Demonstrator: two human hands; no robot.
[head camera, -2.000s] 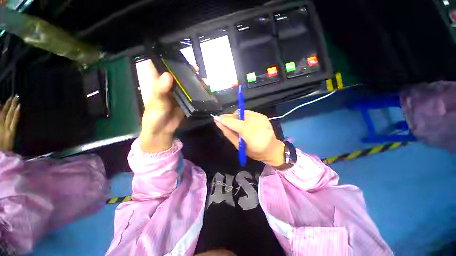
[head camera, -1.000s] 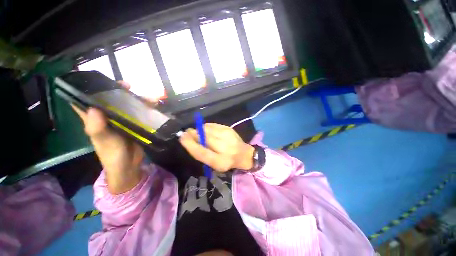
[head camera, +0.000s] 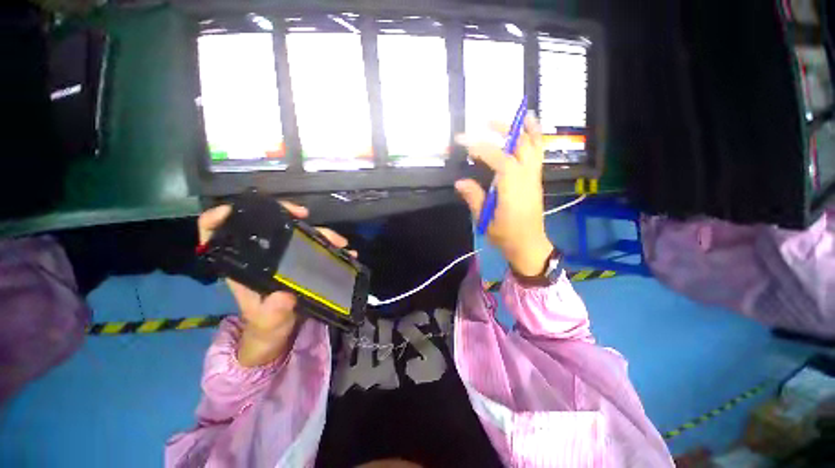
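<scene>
My left hand (head camera: 267, 306) holds a dark handheld device (head camera: 316, 274) with a yellow strip along its lit grey screen, below the tray's left part. A white cable (head camera: 430, 278) is plugged into its right end. My right hand (head camera: 515, 183) holds a blue stylus (head camera: 503, 166) between its fingers, over the lower edge of the tray's fourth slot. The black phone tray (head camera: 366, 183) holds several phones side by side. Their screens are bright white, like this middle phone (head camera: 412, 101), and the rightmost phone (head camera: 562, 91) shows list lines and an orange-red band.
A dark phone with small white text (head camera: 66, 92) lies left of the tray on the green mat (head camera: 146, 137). Yellow tape marks (head camera: 587, 186) are at the bench edge. A blue stool (head camera: 612, 239) stands below right. Pink sleeves of other people (head camera: 742, 274) show at both sides.
My right hand has left the cable end and moved up and right to the tray with the stylus. The left hand's device is lower and right. The view has levelled over the tray.
</scene>
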